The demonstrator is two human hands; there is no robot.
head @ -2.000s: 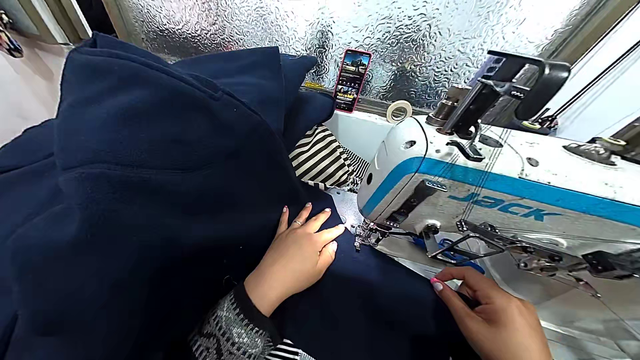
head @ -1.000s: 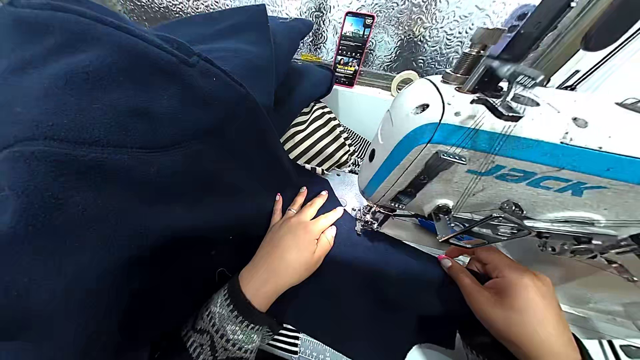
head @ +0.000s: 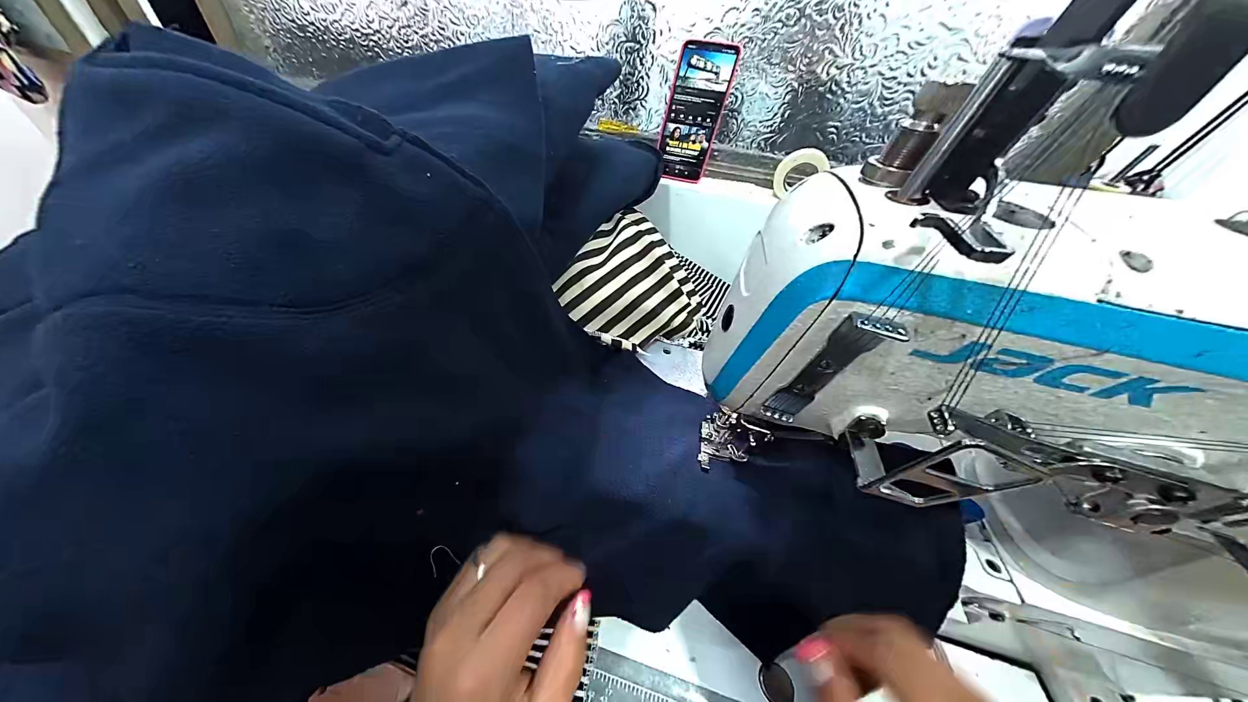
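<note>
Dark navy fleece fabric (head: 292, 419) is heaped over the left side and runs right, under the presser foot (head: 723, 441) of a white and blue Jack sewing machine (head: 975, 322). At the lower edge of the cloth, my left hand (head: 507, 624), with a ring, has its fingers bent and resting on or just over the fabric; whether they pinch it is unclear. My right hand (head: 877, 658), blurred, is at the fabric's lower right edge, thumb and fingers close together. Its grip is hidden by blur. A loose pale thread (head: 444, 556) lies beside my left hand.
Black and cream striped fabric (head: 629, 283) lies behind the navy cloth. A phone (head: 699, 109) leans against the textured window, near a roll of tape (head: 799, 171). A ruler (head: 634, 682) shows at the bottom. The machine's metal thread guides jut out at right.
My left hand has moved back from beside the presser foot toward the lower edge. My right hand has moved down and left. The navy fabric now spreads further right beneath the machine.
</note>
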